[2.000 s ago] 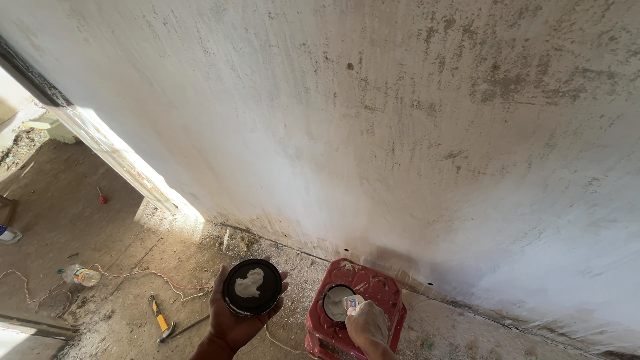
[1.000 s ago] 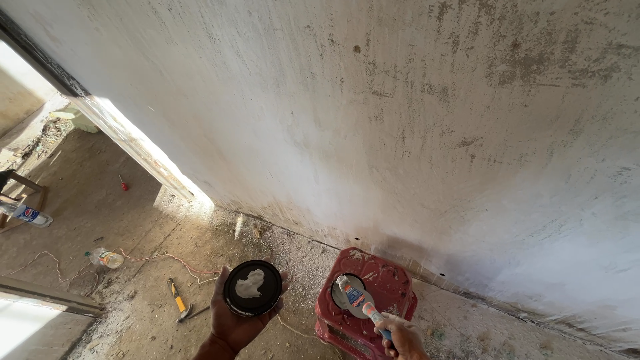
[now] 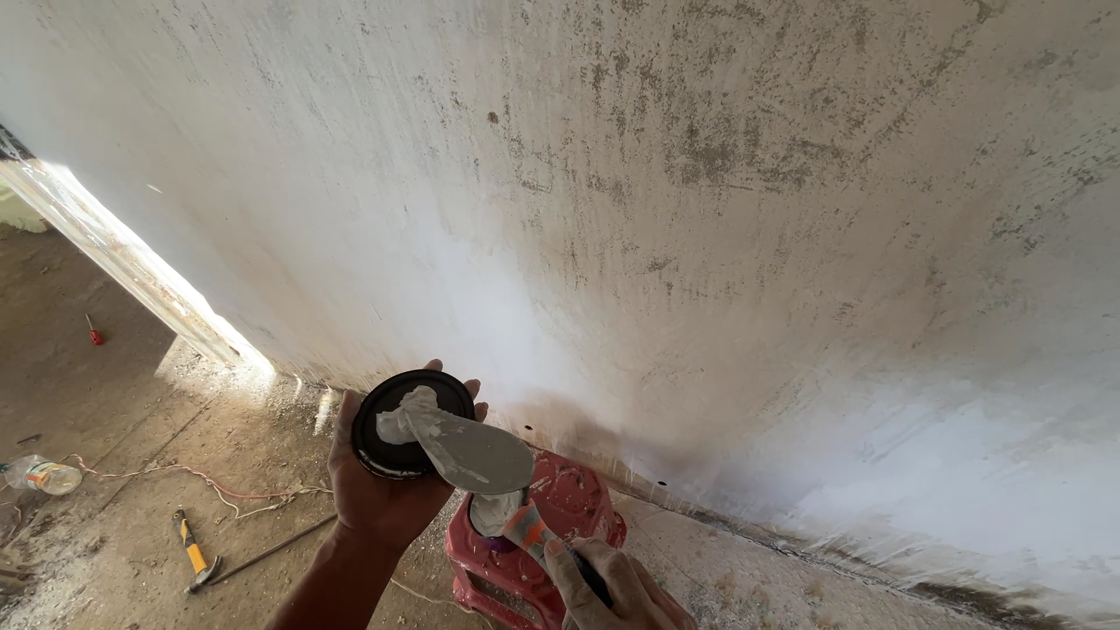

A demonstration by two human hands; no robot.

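Note:
My left hand (image 3: 385,503) holds up a round black lid (image 3: 385,455) from below, its fingers curled round the rim. A lump of pale grey putty (image 3: 398,423) lies on the lid. In my right hand (image 3: 604,577) is a putty knife (image 3: 547,541) with a dark handle; its orange-marked part shows above my fingers. A rounded grey blade (image 3: 481,455) smeared with putty reaches from there to the lump on the lid. Below the blade, an open can of putty (image 3: 495,514) stands on a red plastic stool (image 3: 573,499), partly hidden.
A plastered wall (image 3: 700,262) with rough dark patches rises in front. On the dusty floor lie a hammer with a yellow handle (image 3: 194,553), a metal rod (image 3: 276,547), a twisted cord (image 3: 201,477), a plastic bottle (image 3: 52,476) and a red screwdriver (image 3: 95,332). A doorway edge (image 3: 149,271) is at left.
My right hand has moved from the can on the stool towards the lid, and the blade now meets the putty there. My left hand still holds the lid.

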